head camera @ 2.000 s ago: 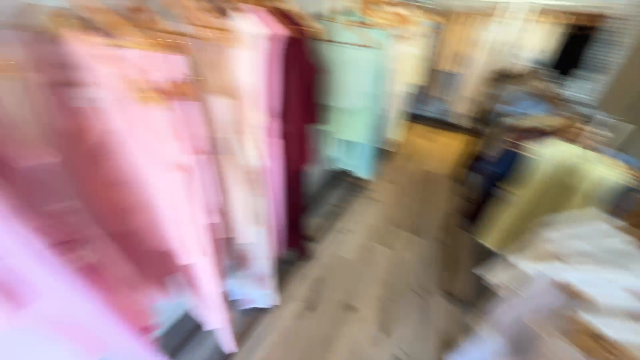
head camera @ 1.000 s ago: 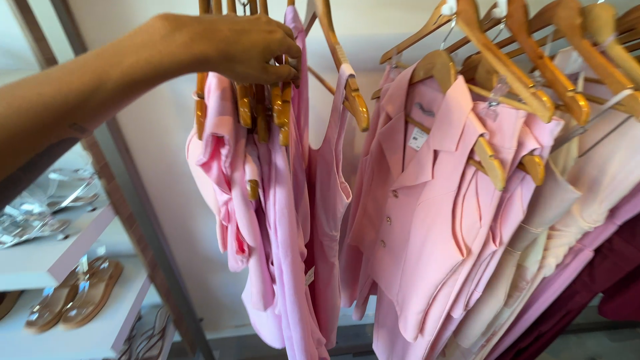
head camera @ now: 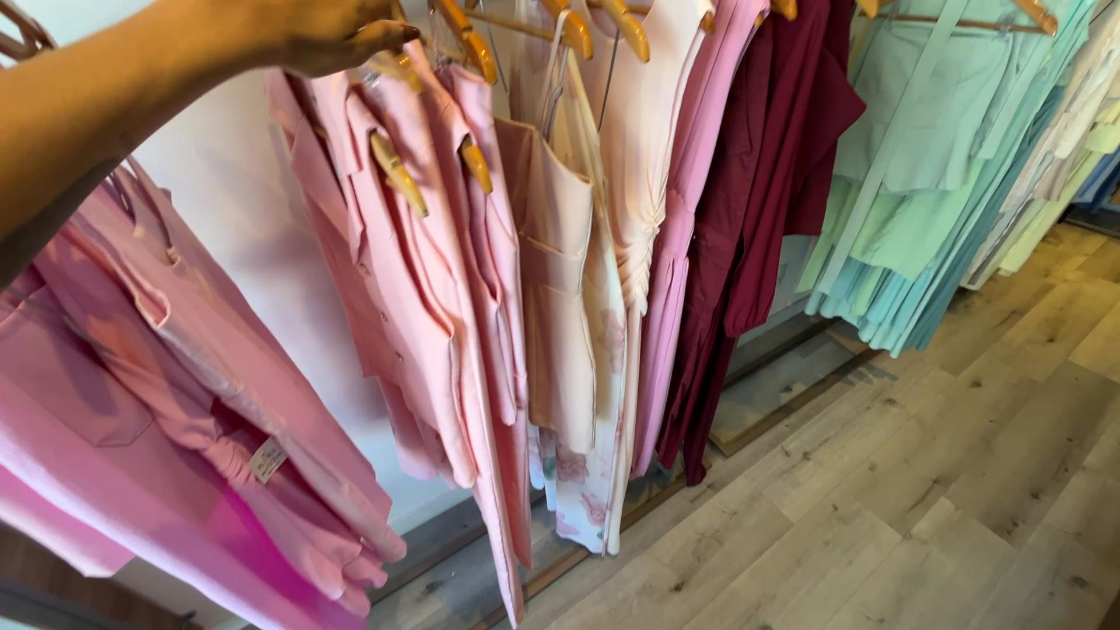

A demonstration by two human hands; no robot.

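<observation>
From the upper left my left hand (head camera: 337, 37) reaches to wooden hangers at the top edge; its fingers are curled by the hanger tops, and whether they grip one is hidden. Just below it hangs a salmon-pink buttoned garment (head camera: 376, 271), with a wooden hanger end (head camera: 398, 173) showing. To its right hang a beige strapless garment (head camera: 556, 262) and a floral white garment (head camera: 586, 472). Other pink garments (head camera: 201, 350) hang at the left, one bearing a tag (head camera: 267, 459). My right hand is out of the picture.
Farther right along the row hang burgundy garments (head camera: 752, 192), then mint-green ones (head camera: 927, 175) and pale yellow ones. A white wall (head camera: 236, 184) stands behind. Below are a wood-plank floor (head camera: 875, 490) and a low ledge with wooden edging along the wall.
The view has swung right along the row. My left hand, at lilac-pink garments one second ago, is now at the salmon-pink ones. A gap now shows between the left pink garments and these.
</observation>
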